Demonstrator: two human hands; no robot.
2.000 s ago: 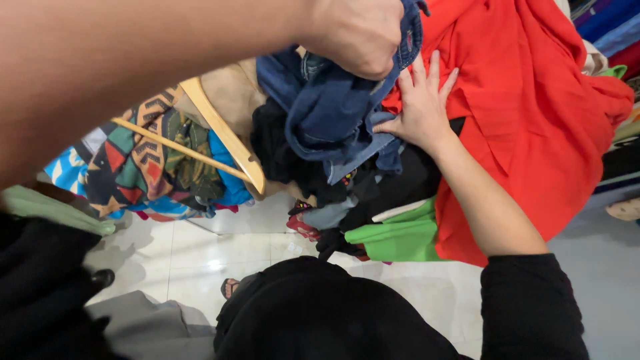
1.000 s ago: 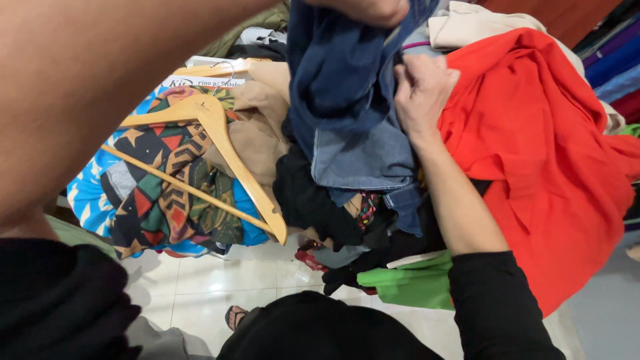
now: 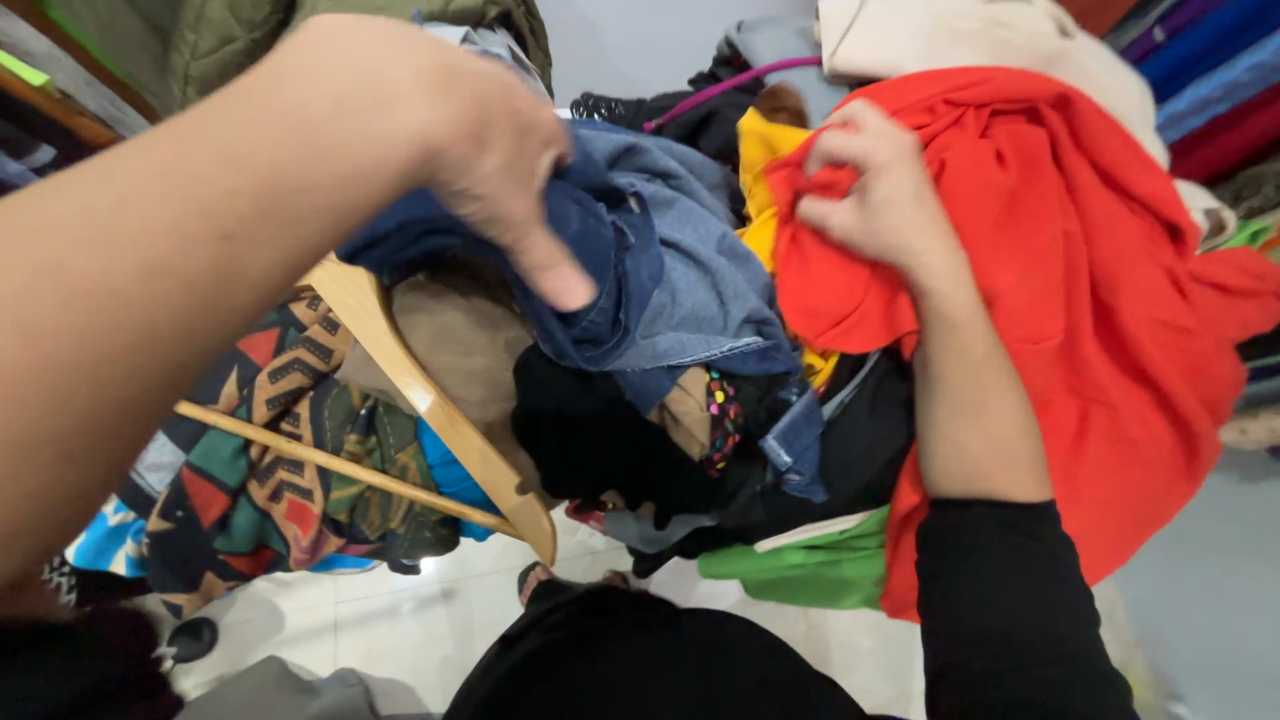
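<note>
My left hand (image 3: 500,170) is over a blue denim garment (image 3: 690,270) in the middle of a clothes pile, its thumb stretched out; its fingers are hidden behind the hand, so its grip cannot be told. My right hand (image 3: 870,190) has the edge of a red cloth garment (image 3: 1060,250) bunched in its fingers. A yellow cloth (image 3: 762,150) shows just left of that hand. Below my left forearm, a wooden clothes hanger (image 3: 400,365) lies on patterned cloth (image 3: 270,470) and a tan garment (image 3: 460,350).
Black clothes (image 3: 600,430) and a green cloth (image 3: 810,565) hang low at the pile's near side. A magenta plastic hanger (image 3: 730,85) and a cream garment (image 3: 980,40) are at the back. Folded fabrics (image 3: 1215,70) fill the upper right. My foot (image 3: 535,577) is on the tiled floor.
My right hand has moved from beside the denim to the red garment and closed on its edge. The denim, held up a second ago, now lies lower and more spread over the pile.
</note>
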